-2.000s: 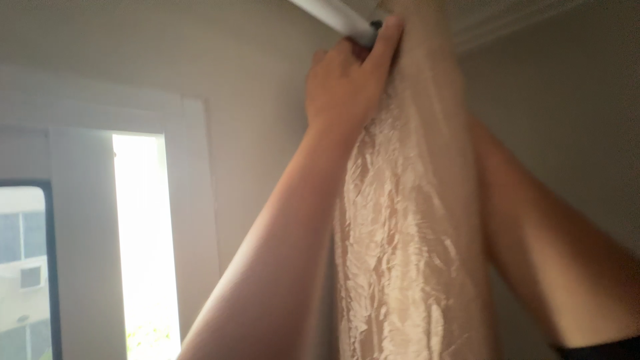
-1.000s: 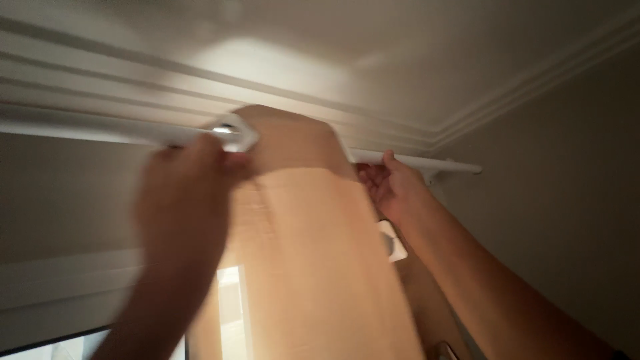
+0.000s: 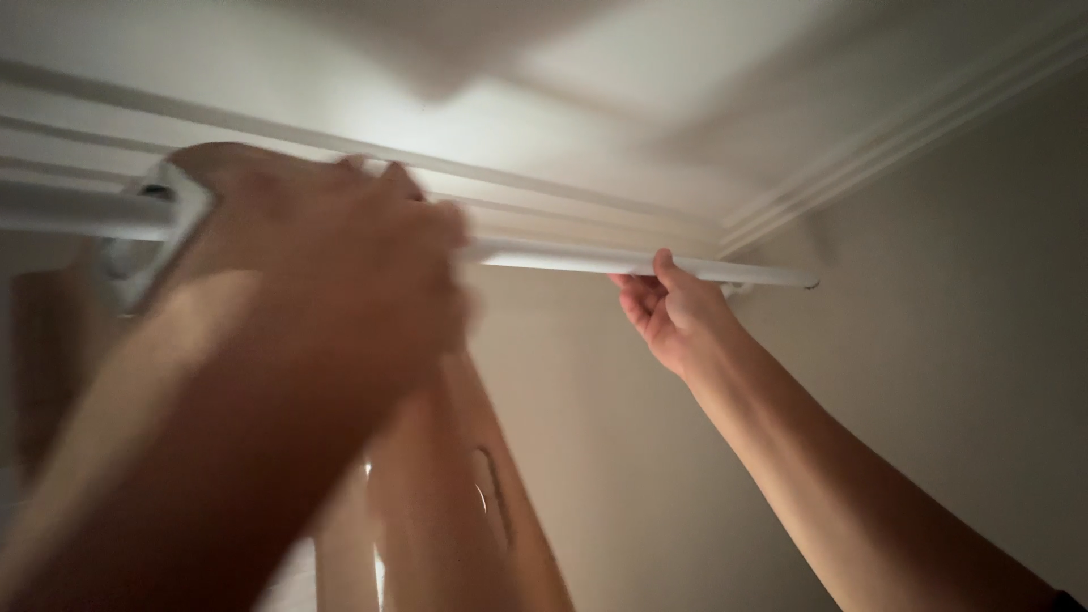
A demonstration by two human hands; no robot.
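Note:
A white curtain rod [image 3: 569, 255] runs across the view below the ceiling. My right hand [image 3: 671, 310] holds it from below near its right end, thumb and fingers around it. My left hand [image 3: 357, 246], blurred, is raised at the curtain's top beside the rod; its fingers are partly hidden, so its grip does not show clearly. A brownish curtain [image 3: 425, 501] hangs from the rod under my left hand. Left of that hand, a light-coloured grommet [image 3: 174, 229] at the curtain's top edge has the rod passing through it.
A stepped ceiling moulding [image 3: 544, 183] runs close above the rod. A small white bracket [image 3: 736, 289] sits under the rod near its right end, close to the side wall [image 3: 952, 280]. Bright light shows past the curtain at the lower left.
My left hand has moved right across the curtain's top. My right hand remains on the rod. The view has tilted up since two seconds ago.

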